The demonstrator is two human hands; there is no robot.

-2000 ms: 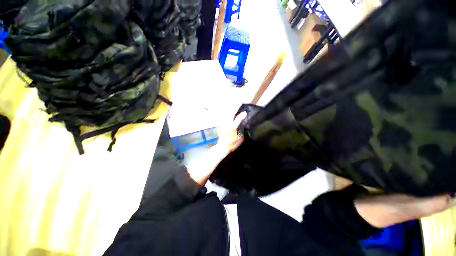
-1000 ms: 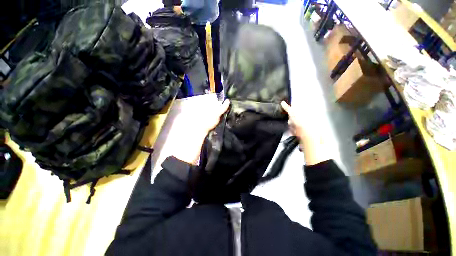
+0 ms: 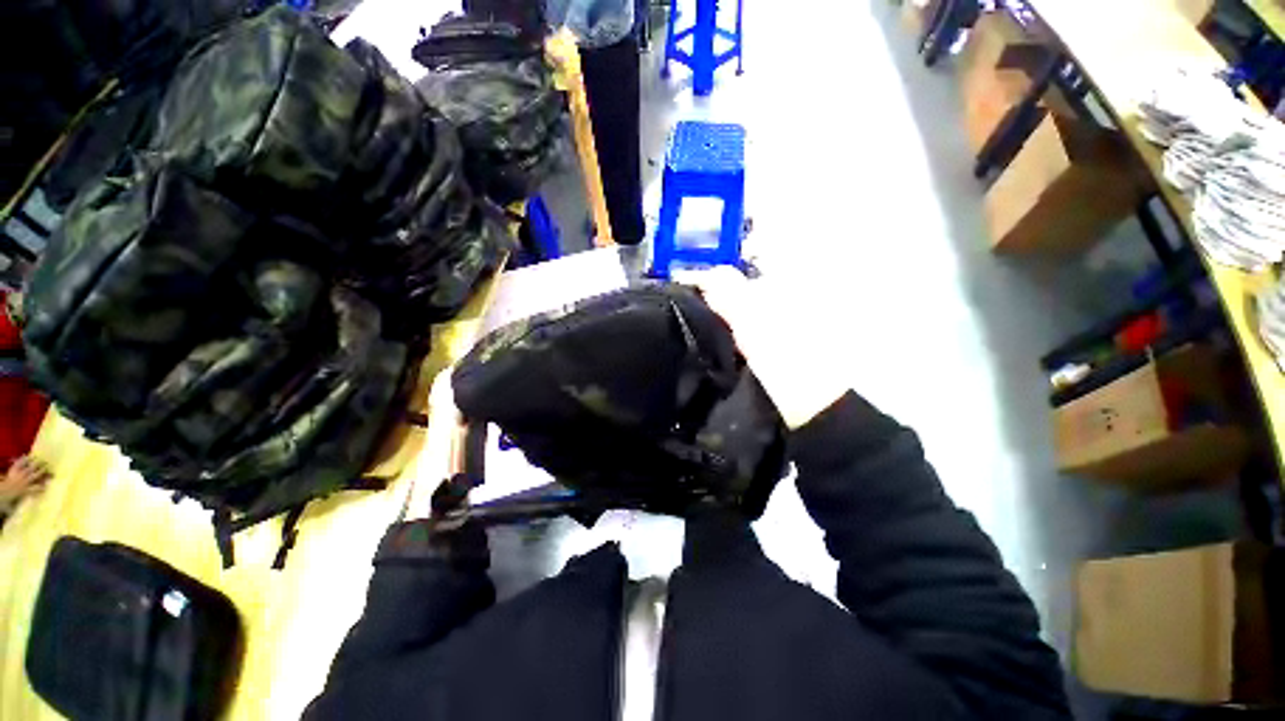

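A camouflage backpack point(image 3: 606, 402), mostly dark, lies tilted over my lap, its rounded end to the left. A black strap point(image 3: 529, 504) hangs from its lower left side across my left cuff. My right hand point(image 3: 768, 373) is washed out by glare and partly hidden at the bag's right side, where it holds the bag. My left hand cannot be made out near the strap; only its sleeve is clear. A flat black inside-out bag point(image 3: 134, 634) with a small pale label lies on the yellow table point(image 3: 317, 599) at the lower left.
Stacked camouflage backpacks point(image 3: 254, 282) stand on the table at left. A white-topped stand point(image 3: 557, 279) and wooden post point(image 3: 585, 141) are beyond the bag. A blue stool point(image 3: 702, 190) stands ahead. Cardboard boxes point(image 3: 1156, 620) line the right. Another person's hand point(image 3: 21, 482) shows at the left edge.
The backpack has swung from the right to the middle, then turned from upright to tilted left and lowered. My left hand has left its top edge. The flat black bag now shows more fully.
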